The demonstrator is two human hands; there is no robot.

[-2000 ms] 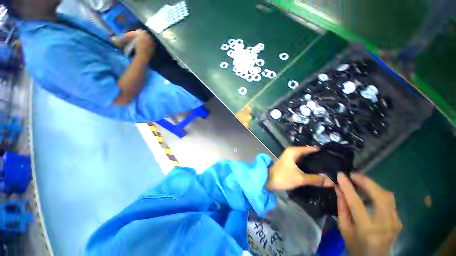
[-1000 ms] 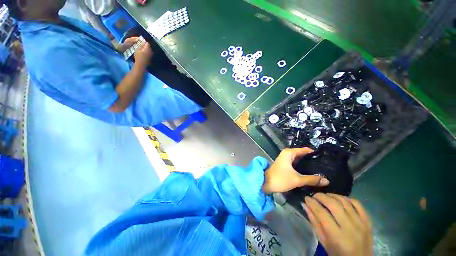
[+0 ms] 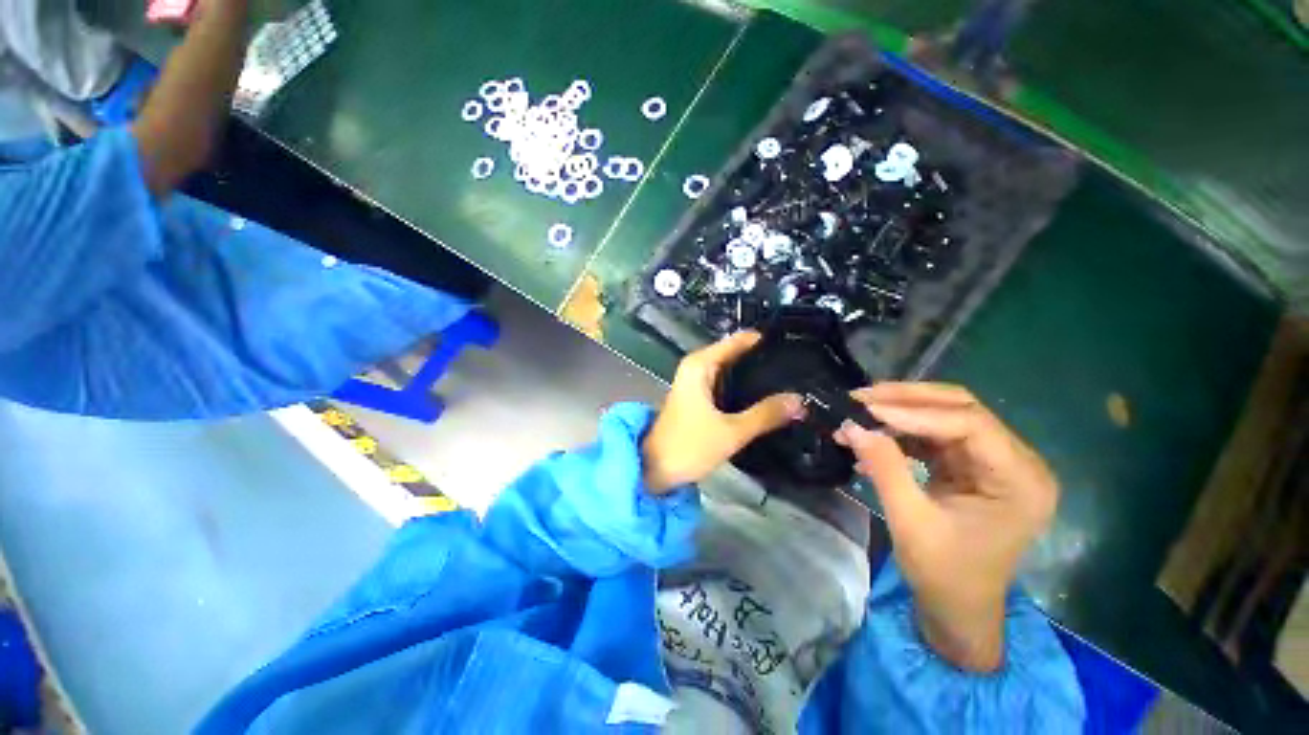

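Observation:
My left hand (image 3: 714, 417) grips a glossy black plastic housing (image 3: 787, 366) at the bench's front edge, thumb across its face. My right hand (image 3: 948, 467) is at the housing's right side, thumb and forefinger pinched on a small dark piece (image 3: 844, 417) against it. What the piece is cannot be told. Just beyond the housing lies a dark grey tray (image 3: 1005, 216) heaped with silver-white discs (image 3: 837, 161) and thin black parts.
White rings (image 3: 546, 144) are piled on the green bench (image 3: 388, 129), left of the tray. A person in a blue smock (image 3: 216, 316) is at the left, near a white dotted sheet (image 3: 292, 50). A blue stool (image 3: 431, 371) and striped floor tape (image 3: 376, 457) show below.
The view has shifted right, so the bench things appear further left. My right hand has gone from lying low across the housing to pinching at its right side. The neighbour's arm has reached forward.

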